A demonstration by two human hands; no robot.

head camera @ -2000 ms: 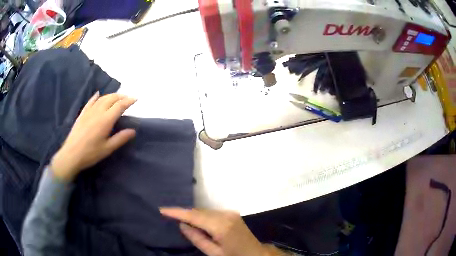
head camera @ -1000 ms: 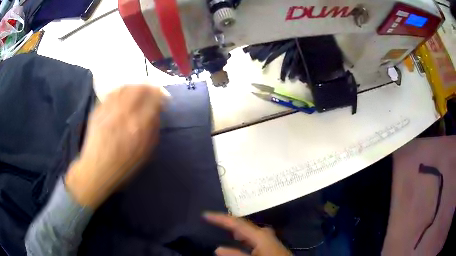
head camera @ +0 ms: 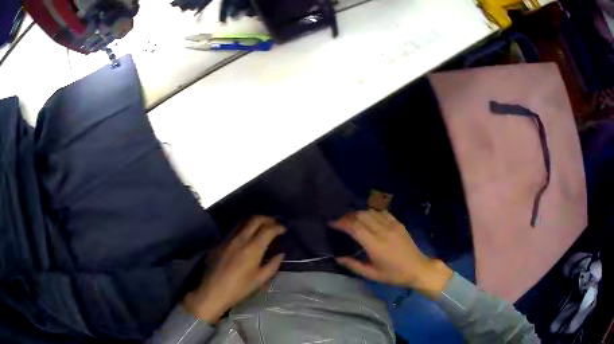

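A dark garment panel (head camera: 108, 161) lies at the left of the table and hangs over its front edge. Its top corner is under the presser foot (head camera: 114, 62) of the sewing machine (head camera: 74, 23). My left hand (head camera: 239, 269) and my right hand (head camera: 387, 248) are bare and face each other over my lap, to the right of the panel. Dark cloth (head camera: 306, 211) lies between them, with a pale line along its near edge. Thumb and fingers of each hand are bent and apart at this cloth; whether they pinch it is not clear.
Thread snips (head camera: 235, 44) and a black block (head camera: 293, 17) lie on the white table (head camera: 269, 111). A pink-brown board (head camera: 518, 168) with a dark strip (head camera: 542, 148) is at the right. A yellow packet (head camera: 501, 12) is at the upper right edge.
The view has swung down and right. Both hands have left the garment panel and are now over the lap. The panel's top stays under the presser foot.
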